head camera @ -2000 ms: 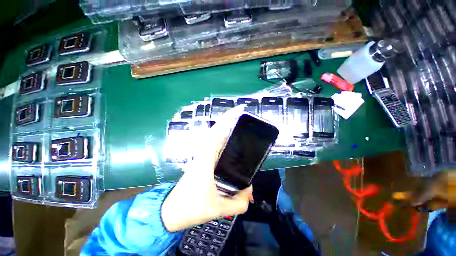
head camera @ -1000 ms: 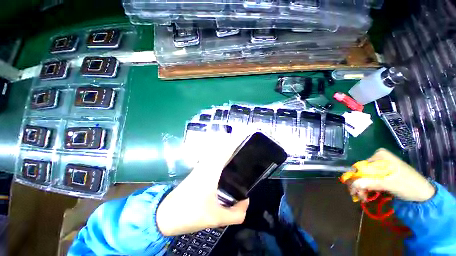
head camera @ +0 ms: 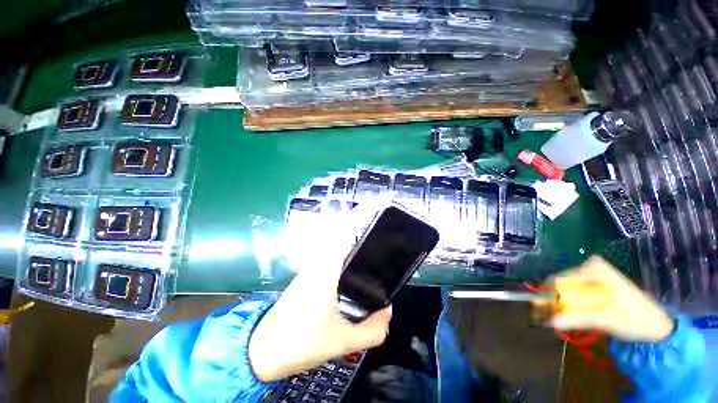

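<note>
My left hand (head camera: pixel 315 319) holds an open flip phone (head camera: pixel 388 256) over the lap at the bench edge. The black screen half faces up, tilted to the right, and part of the keypad shows below my wrist. My right hand (head camera: pixel 602 303), slightly blurred, grips an air blow gun with an orange-yellow handle (head camera: pixel 573 297). Its long thin metal nozzle (head camera: pixel 492 296) points left toward the phone, with a gap between them. A red coiled hose shows below the hand. Behind the phone, a glaring clear lens tray (head camera: pixel 504 250) holds a row of black rectangular lenses.
A phone tray (head camera: pixel 175 228) lies left. Stacked phone trays (head camera: pixel 370 90) on a wooden board (head camera: pixel 331 118) stand at the back. Right are a solvent bottle (head camera: pixel 573 142), red item (head camera: pixel 540 164), white wipe (head camera: pixel 557 198), keypad part (head camera: pixel 618 201) and tall tray stack (head camera: pixel 685 149).
My right hand has come in from the right edge with the blow gun, and its nozzle now shows clearly. The phone stays in my left hand. The view has shifted somewhat.
</note>
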